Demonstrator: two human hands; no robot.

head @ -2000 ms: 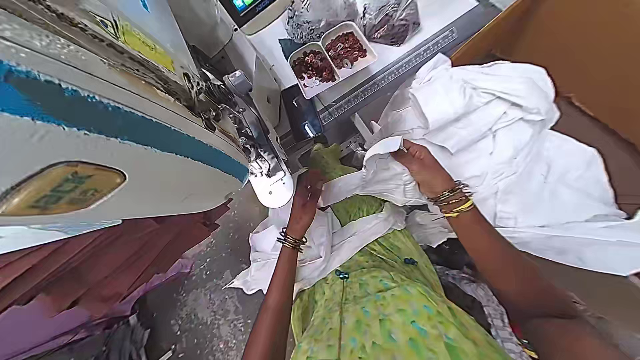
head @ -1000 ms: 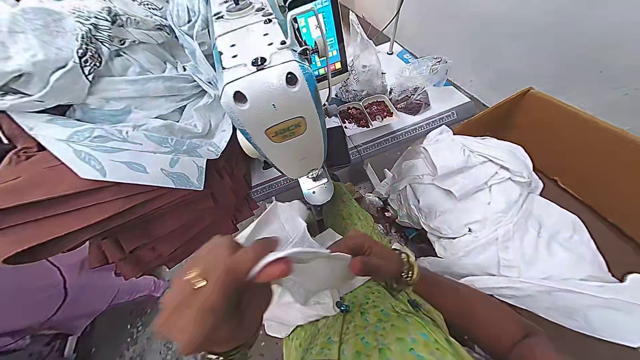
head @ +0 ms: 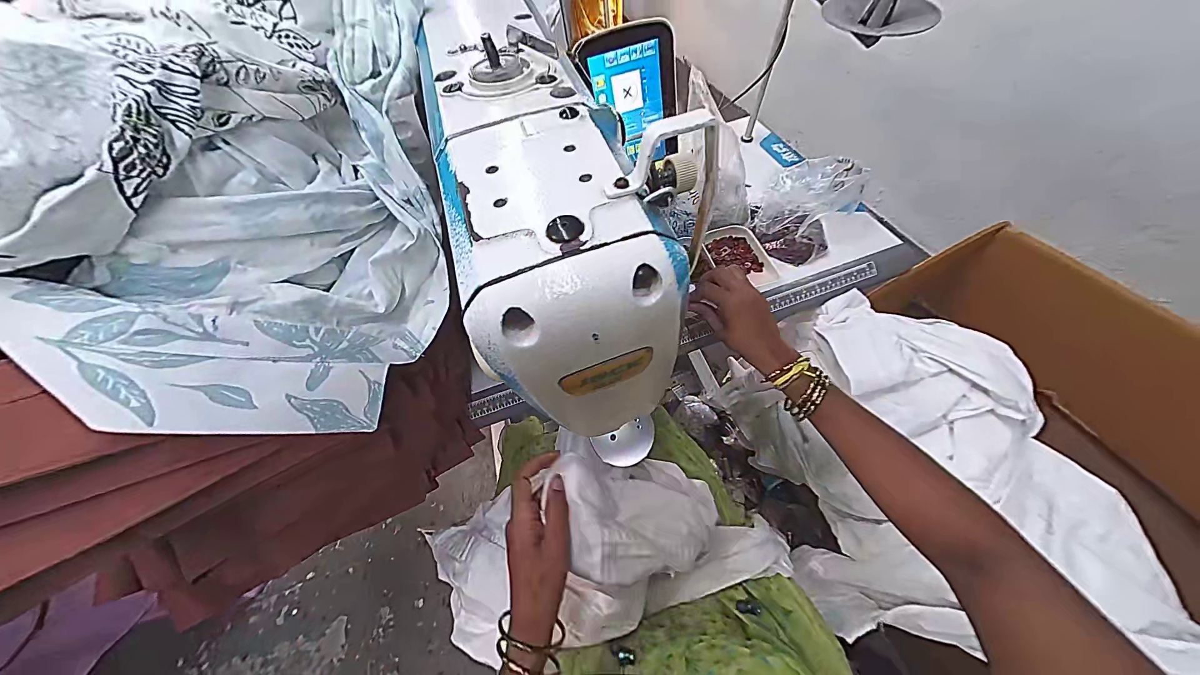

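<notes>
My left hand (head: 539,534) pinches a white cloth garment (head: 637,525) between thumb and fingers, just below the needle end of a white and blue Jack sewing machine (head: 572,328). The garment lies bunched over a green patterned cloth on my lap. My right hand (head: 741,314) reaches to the right side of the machine head, with its fingers at the near edge of a white tray (head: 771,272) of small dark red pieces. Its fingertips are partly hidden, so I cannot tell whether they hold anything.
A second white garment (head: 947,431) spills beside a cardboard box (head: 1078,347) at right. Clear plastic bags (head: 811,202) lie behind the tray, near a lit control screen (head: 630,89). Leaf-printed cloth (head: 216,347) rests on stacked brown fabric (head: 234,506) at left.
My right hand has let go of the white garment and moved up to the tray. My left hand, still on the garment, is now beneath the machine head.
</notes>
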